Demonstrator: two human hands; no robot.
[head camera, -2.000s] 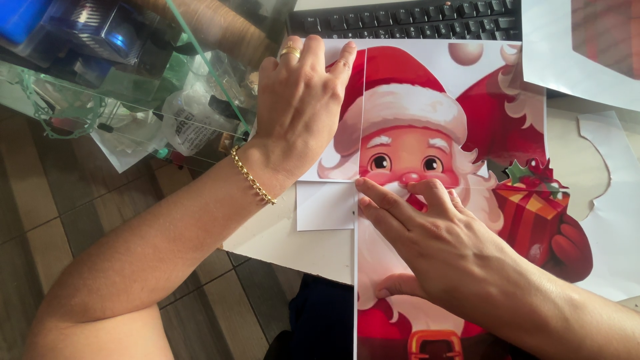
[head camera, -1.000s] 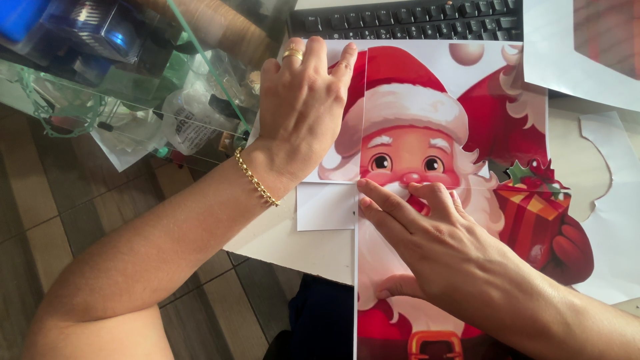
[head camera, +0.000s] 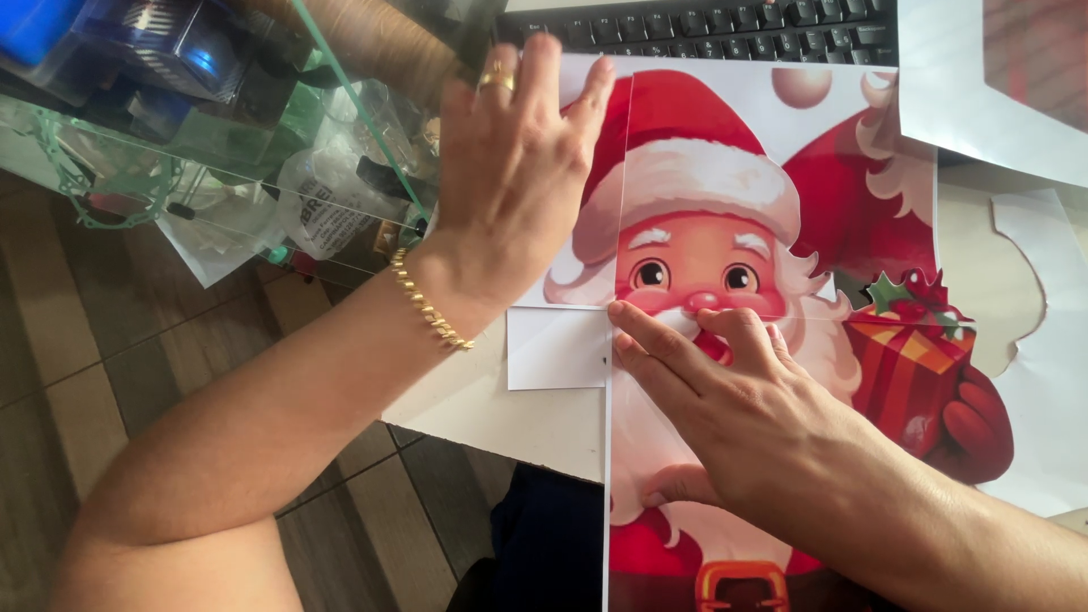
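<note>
Printed paper sheets lie edge to edge and form a Santa Claus picture (head camera: 705, 183). My left hand (head camera: 523, 161), with a gold ring and a gold chain bracelet (head camera: 421, 302), presses flat on the upper left sheet, its fingertips near the top edge. My right hand (head camera: 731, 382) rests on the beard area, with its index fingertip at the corner where the sheets meet and its thumb spread lower down. Neither hand grips anything. Below the upper left sheet, a small white paper piece (head camera: 557, 348) sticks out.
A black keyboard (head camera: 697, 34) lies behind the sheets. More printed paper (head camera: 1003, 102) is at the upper right, and a white cut-out sheet (head camera: 1054, 280) at the right. Left of my left hand is a glass-edged case (head camera: 361, 110) with plastic bags. The table edge (head camera: 501, 446) is near, above a tiled floor.
</note>
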